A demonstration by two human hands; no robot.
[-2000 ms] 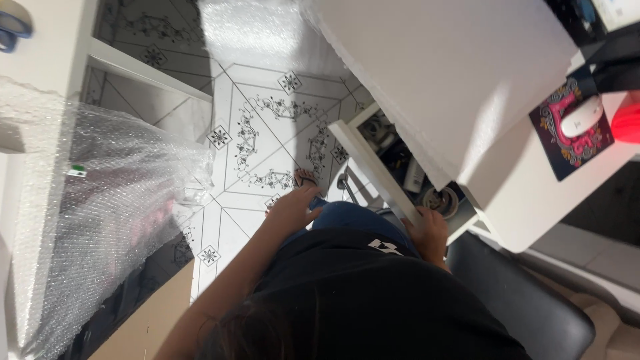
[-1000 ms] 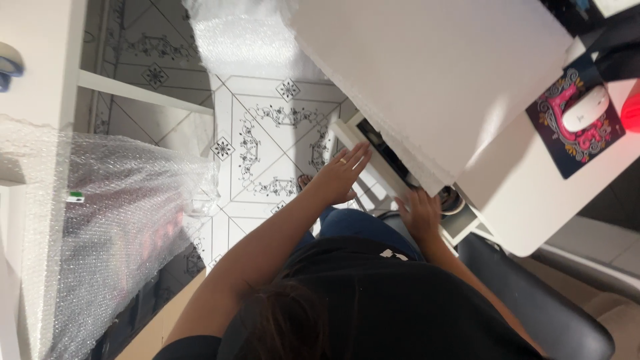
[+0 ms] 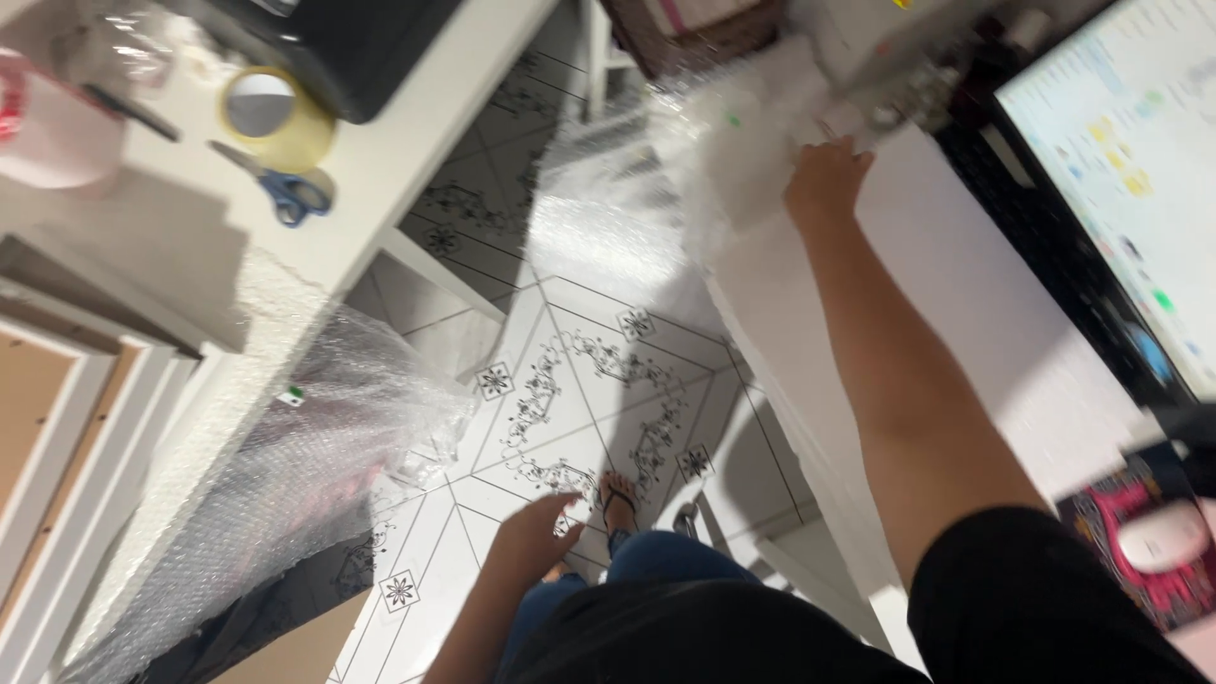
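My right hand (image 3: pixel 829 180) is stretched forward over the right-hand desk, at the far end of a white foam sheet (image 3: pixel 950 285). Its fingertips are near crumpled clear plastic wrap (image 3: pixel 722 123); blur hides whether they grip anything. My left hand (image 3: pixel 537 537) hangs low over the tiled floor, fingers loosely apart and holding nothing. On the white table at the left lie blue-handled scissors (image 3: pixel 290 195) beside a roll of yellowish tape (image 3: pixel 275 114).
Bubble wrap (image 3: pixel 313 427) hangs off the left table near stacked white frames (image 3: pixel 104 408). A lit screen (image 3: pixel 1130 171) and a white mouse (image 3: pixel 1164 537) on a patterned pad are at the right. A black case (image 3: pixel 351 47) stands at the upper left.
My right hand has moved from the open drawer to the far part of the right desk. My left hand has left the drawer front. The drawer's contents no longer show. The view has shifted.
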